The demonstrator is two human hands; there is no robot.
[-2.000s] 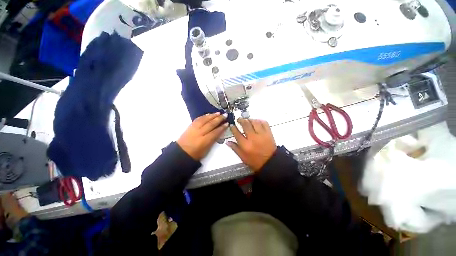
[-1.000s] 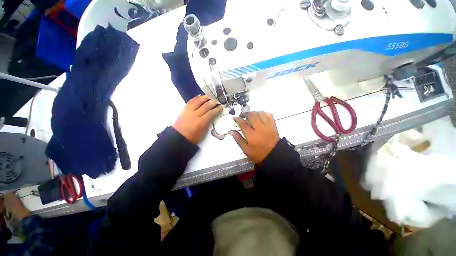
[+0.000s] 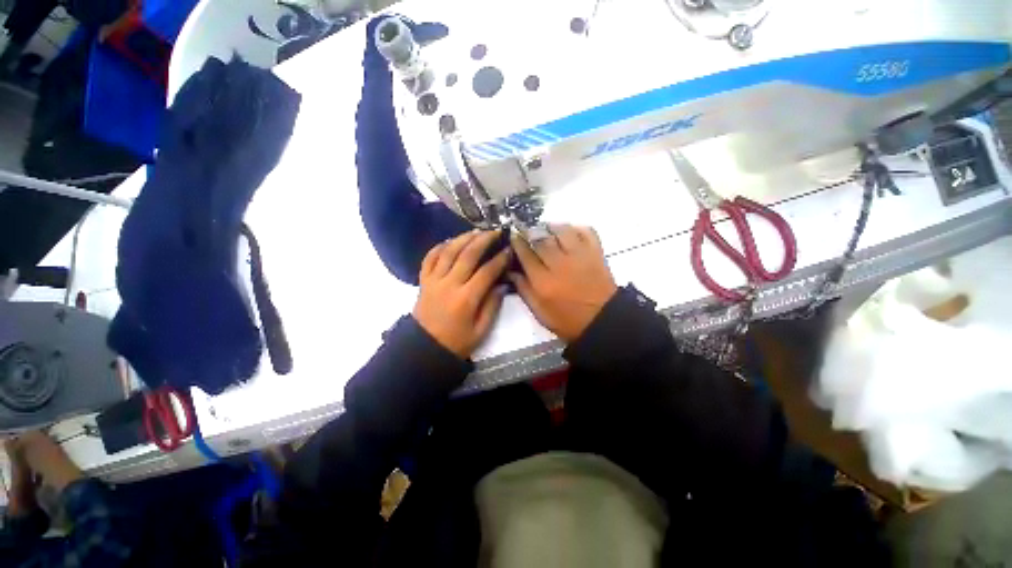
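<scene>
A navy cut panel [image 3: 388,189] curves from behind the white sewing machine head [image 3: 621,122] down to the presser foot [image 3: 513,211]. My left hand [image 3: 461,291] presses on the panel's near end, just left of and in front of the foot. My right hand [image 3: 564,280] is beside it on the right, its fingertips at the dark cloth by the foot. The fingers of both hands nearly meet and hide the cloth edge and the needle point. Whether my right fingers pinch the cloth is hard to see.
A stack of navy panels [image 3: 200,233] lies at left with a narrow dark strip [image 3: 264,300] beside it. Red-handled scissors [image 3: 741,250] lie right of the needle. A dark cord hangs at the table edge. A white cloth bundle [image 3: 921,388] is at right. Another person's hand [image 3: 44,460] shows at lower left.
The navy panel has shifted and now bulges out left of the machine head. The pale piece seen between my hands a second ago no longer shows. My left hand has moved slightly right, closer to my right hand.
</scene>
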